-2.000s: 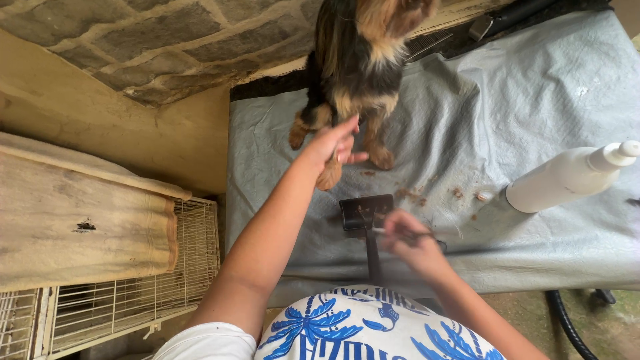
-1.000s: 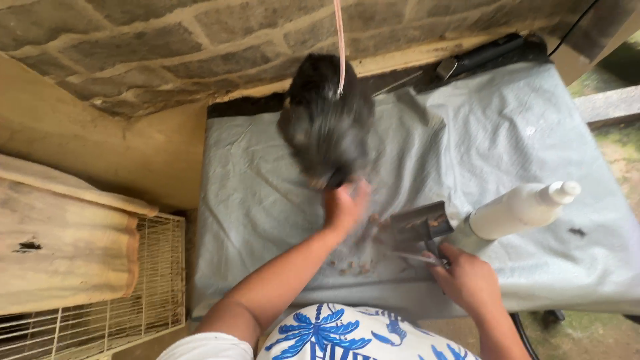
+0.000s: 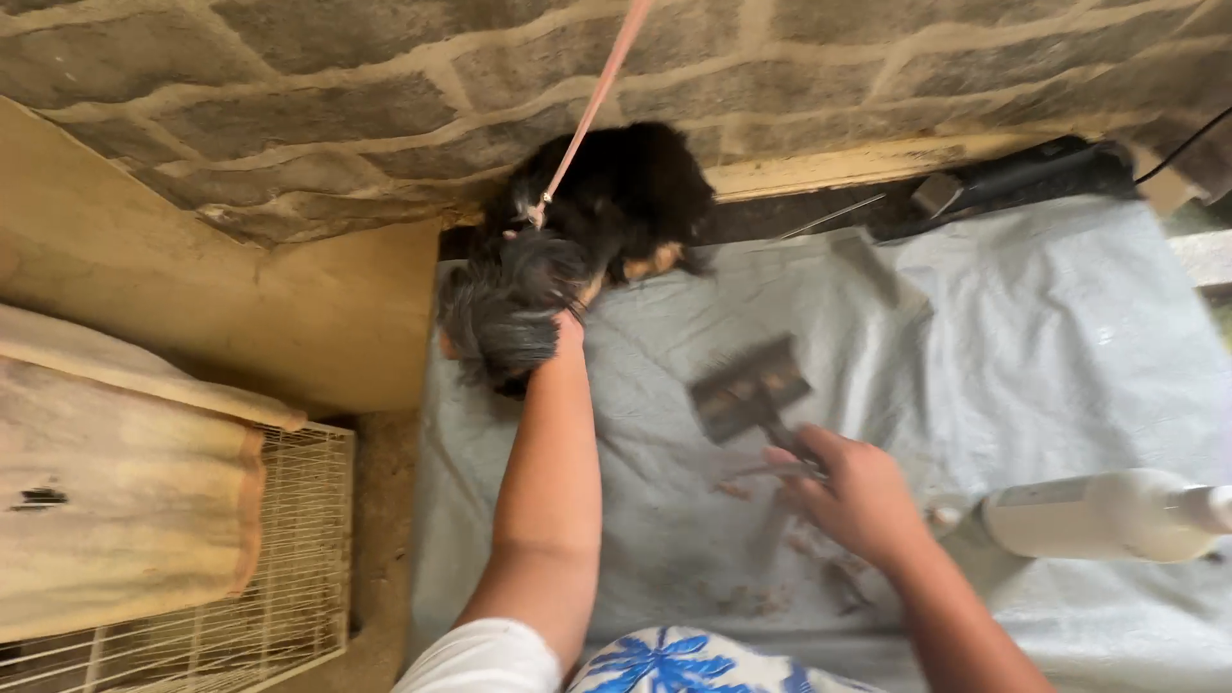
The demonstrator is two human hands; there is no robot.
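A small long-haired dog point(image 3: 616, 192), black, grey and tan, is at the back left of the table, its head bent low, with a pink leash point(image 3: 599, 101) running up from its neck. My left hand point(image 3: 570, 332) reaches under the dog's head; its fingers are mostly hidden by fur, so its grip cannot be made out. In my right hand point(image 3: 837, 486) is a slicker brush point(image 3: 751, 390), blurred, with tan hair on its head. A thin metal tool, perhaps scissors point(image 3: 770, 472), is held along with it. Tufts of cut hair point(image 3: 770, 597) lie below.
A grey sheet point(image 3: 654, 433) covers the table. A white bottle point(image 3: 1088, 515) is at the right. Black clippers or a similar device point(image 3: 1020, 178) with a cord lie along the back edge by the block wall point(image 3: 818, 58). A wire cage point(image 3: 303, 539) under a cloth stands at the left.
The brush lay on the table two seconds ago and is now in my right hand. The dog, earlier facing me, has turned and lowered its head. My left hand has moved with its head.
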